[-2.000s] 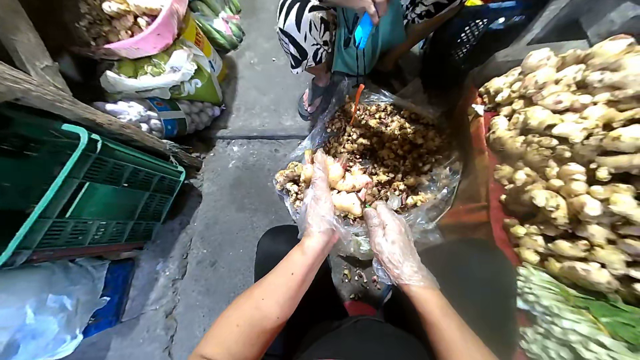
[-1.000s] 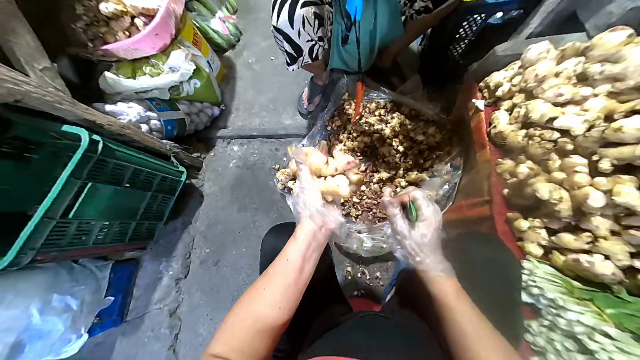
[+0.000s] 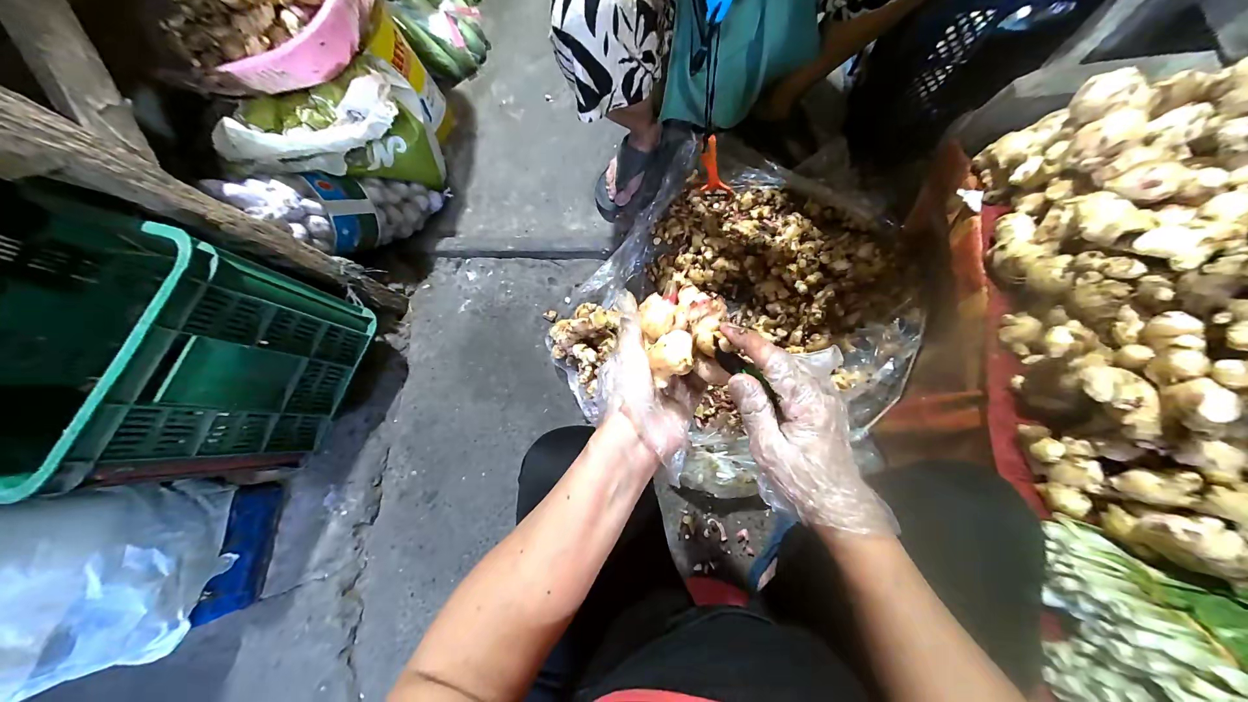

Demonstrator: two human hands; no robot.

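Observation:
Both my hands wear thin clear plastic gloves. My left hand (image 3: 641, 390) holds a knobbly piece of fresh ginger root (image 3: 673, 336) with pinkish tips. Against its right side is my right hand (image 3: 795, 419), its fingers closed around a small dark-green tool (image 3: 756, 375), perhaps a knife handle; its blade cannot be made out. Below and beyond my hands, a clear plastic bag (image 3: 882, 375) holds a heap of small ginger pieces (image 3: 780, 258). More small pieces (image 3: 582, 336) lie at its left edge, beside my left hand.
Ginger roots (image 3: 1150, 322) are piled on the right, above bundled pale-green vegetables (image 3: 1121, 604). A green plastic crate (image 3: 244, 380), garlic in net bags (image 3: 322, 210) and a pink basin (image 3: 302, 58) stand left. Across the bag is another person's sandalled foot (image 3: 624, 175).
Two seconds ago both hands were around the ginger; a second ago my right hand was apart from it, holding the green tool. Now that hand is back against the root.

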